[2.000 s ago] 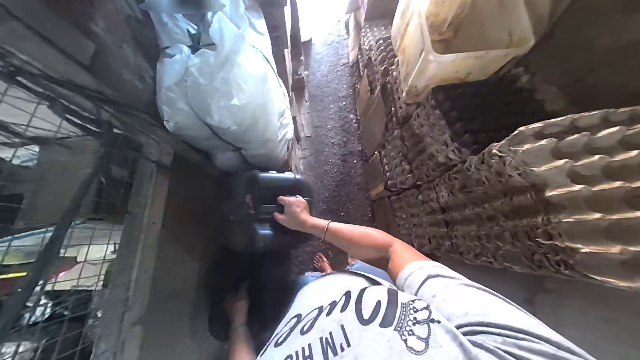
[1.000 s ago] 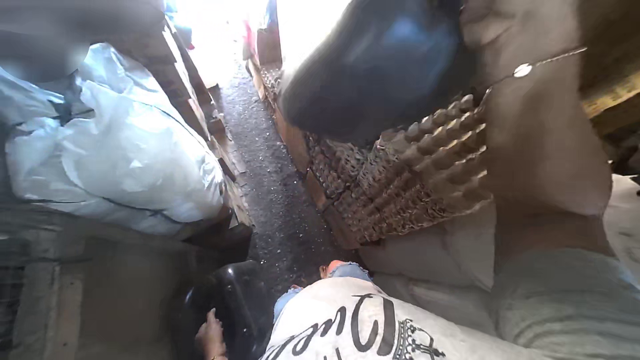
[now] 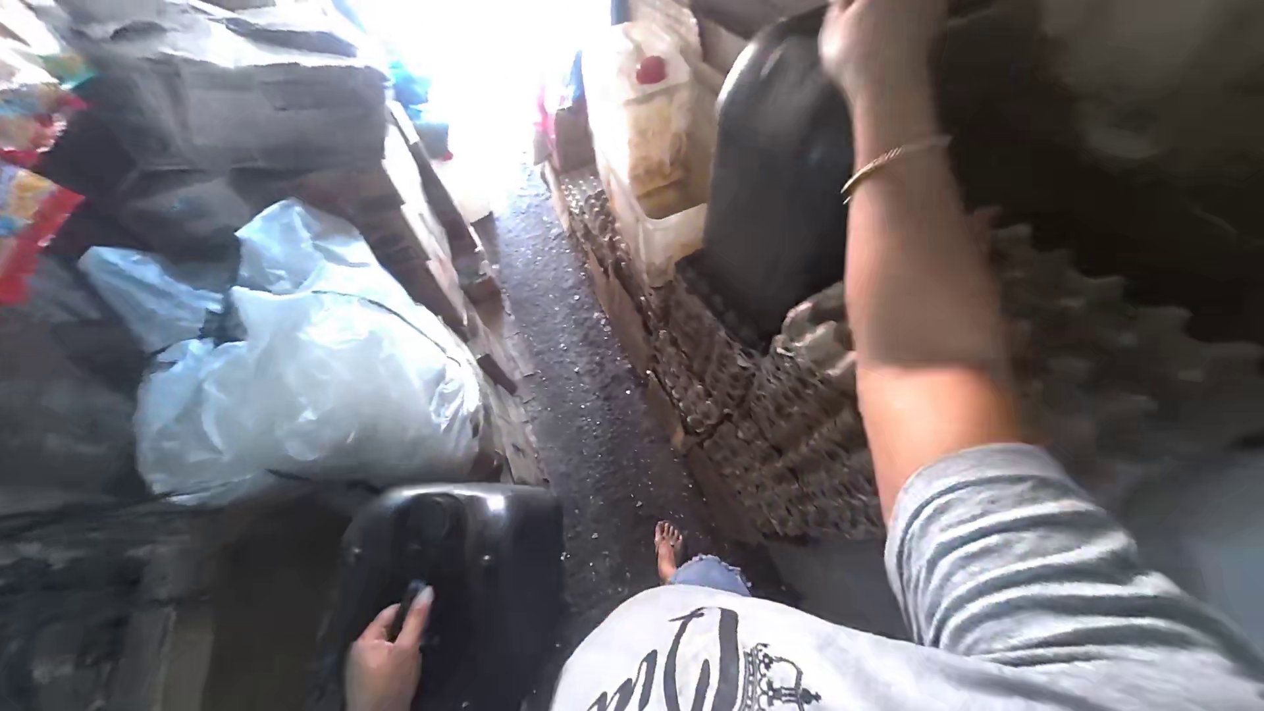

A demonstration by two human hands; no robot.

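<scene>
My left hand [image 3: 387,657], at the bottom left, is closed around the handle of a black plastic jerrycan [image 3: 484,583] that hangs low beside my leg. Raised at the upper right, my right hand [image 3: 874,44] holds a second black container [image 3: 780,188] by its top; the fingers and the grip are partly cut off by the frame's edge. That container hangs over stacked egg trays [image 3: 790,444], beside a cut, stained white plastic jug [image 3: 657,148]. Whether its base touches the trays cannot be told.
A narrow dark walkway [image 3: 583,395] runs ahead toward bright light. Along its left side lie a bulging white plastic bag [image 3: 326,385] and wooden boards [image 3: 434,227]. The egg trays line the right side. My bare foot [image 3: 668,548] is on the walkway.
Two seconds ago my right hand was low, on a black container near the white bag; now it is raised at the right with a black container. The view has shifted along the walkway.
</scene>
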